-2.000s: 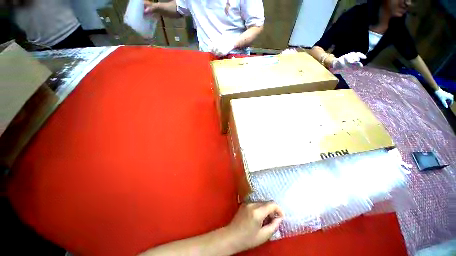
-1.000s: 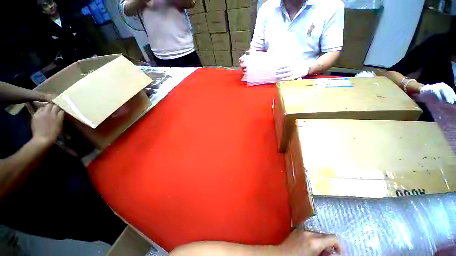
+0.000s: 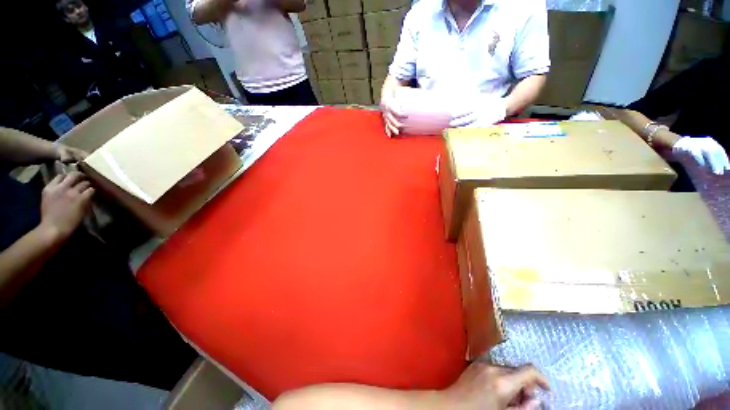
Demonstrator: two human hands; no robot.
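My left hand [image 3: 500, 387] is bare and reaches in from the bottom edge, its fingers curled at the near left corner of the bubble bags [image 3: 608, 352]. Whether the fingers pinch a bag I cannot tell. The clear-white bags spill from the open near end of the bag supply carton [image 3: 592, 240], which lies on its side. My right hand is out of the picture.
The second supply carton [image 3: 552, 156] stands just behind. Red cloth [image 3: 320, 256] covers the table. At left a person's hands [image 3: 68, 196] touch an open brown carton [image 3: 164, 148]. Across, a gloved person holds a pinkish pouch [image 3: 424, 112]. A lower carton [image 3: 204, 388] shows bottom left.
The view has swung left, so the table-end carton and its handler now show and the small dark piece is gone. The pinkish pouch across the table has tilted flatter. My left hand stays by the bags.
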